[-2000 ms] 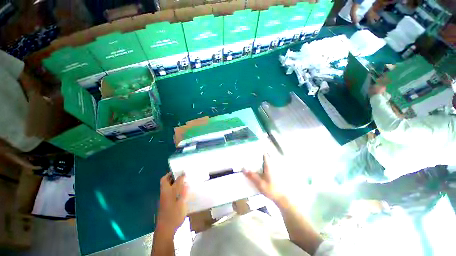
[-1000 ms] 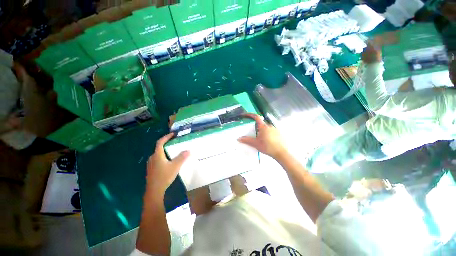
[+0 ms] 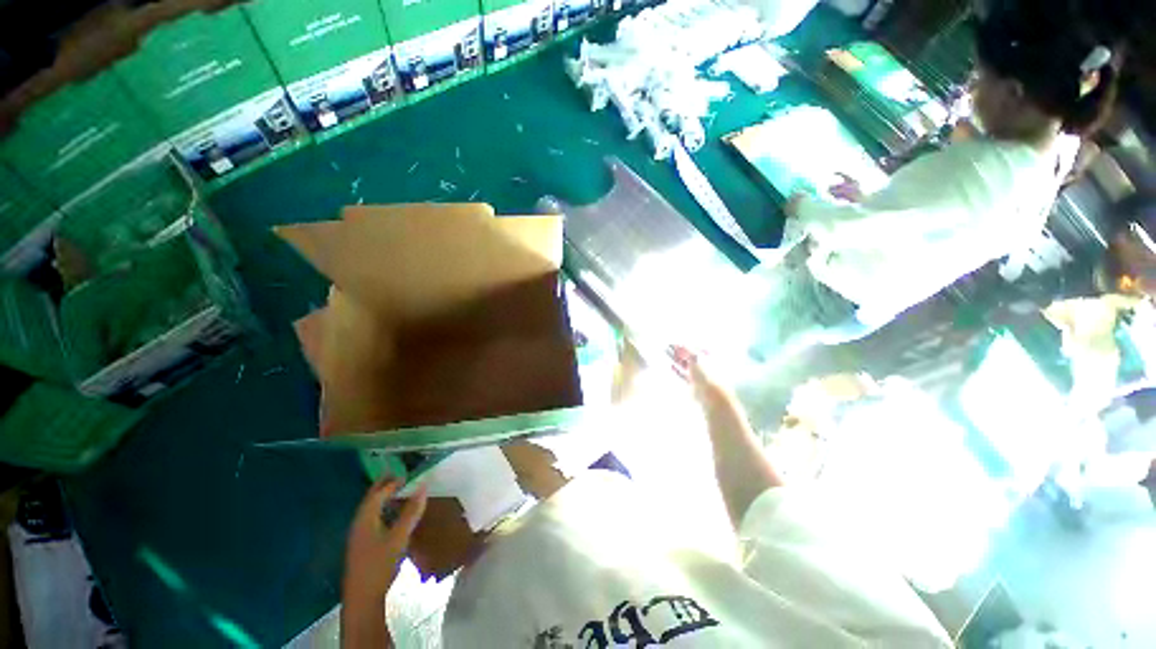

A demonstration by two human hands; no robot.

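A product box (image 3: 450, 368) stands open in front of me, its plain brown cavity facing up, a large brown flap raised at the back and a green-edged flap along the near side. My left hand (image 3: 384, 530) is at its near left corner, fingers slightly apart; no grip shows. My right hand (image 3: 691, 370) is to the right of the box, apart from it and partly washed out by glare; whether it holds anything is unclear. White and brown flaps (image 3: 475, 488) show between the box and my body.
Shiny clear sheets (image 3: 647, 235) lie right of the box. A white tangled heap (image 3: 653, 83) and curled white strip (image 3: 712, 203) lie beyond. Green boxes (image 3: 209, 76) line the far edge; a filled box (image 3: 159, 355) stands left. A coworker (image 3: 938, 228) handles cartons at right.
The printed white and green carton face has given way to an open brown cavity. My right hand has moved off to the right, my left hand down to the near corner. The view has shifted right.
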